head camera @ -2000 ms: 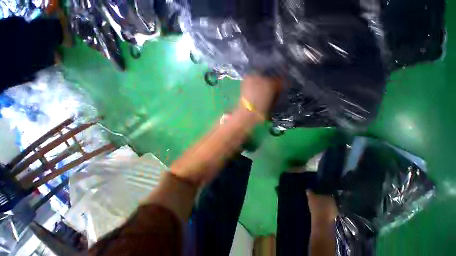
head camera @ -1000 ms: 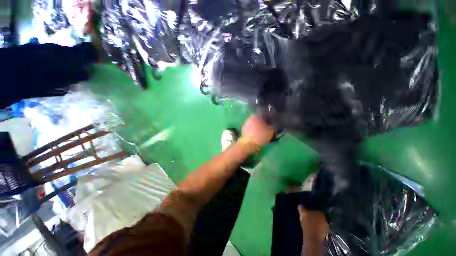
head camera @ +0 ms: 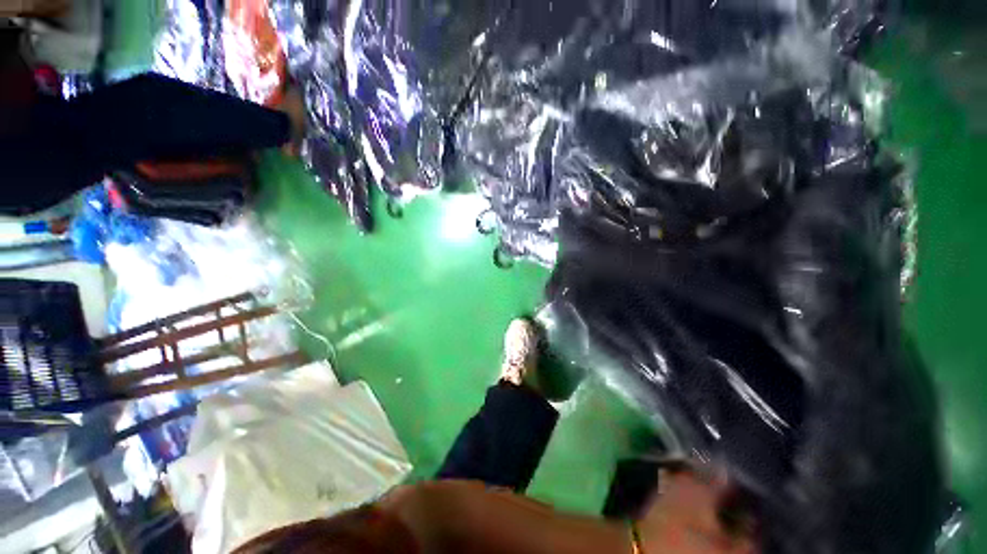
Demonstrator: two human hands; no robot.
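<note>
A large bagged dark garment in shiny clear film stretches from the pile down to the lower right, close to the camera and blurred. My left hand, with a yellow band at the wrist, is at the garment's lower left edge at the bottom of the picture; it seems closed on it, its fingers blurred and partly hidden. My right hand is not visible. More bagged dark garments lie behind on the floor, with small dark hanger hooks sticking out at their near left edge.
Green floor lies around my shoe. At left are a pale sack, a brown wooden frame, a black crate and clear film. Another person's dark sleeve reaches in at upper left.
My left hand has moved from the pile's near edge down and right, and the dark garment has come nearer. My right forearm has gone from view. The view has shifted left.
</note>
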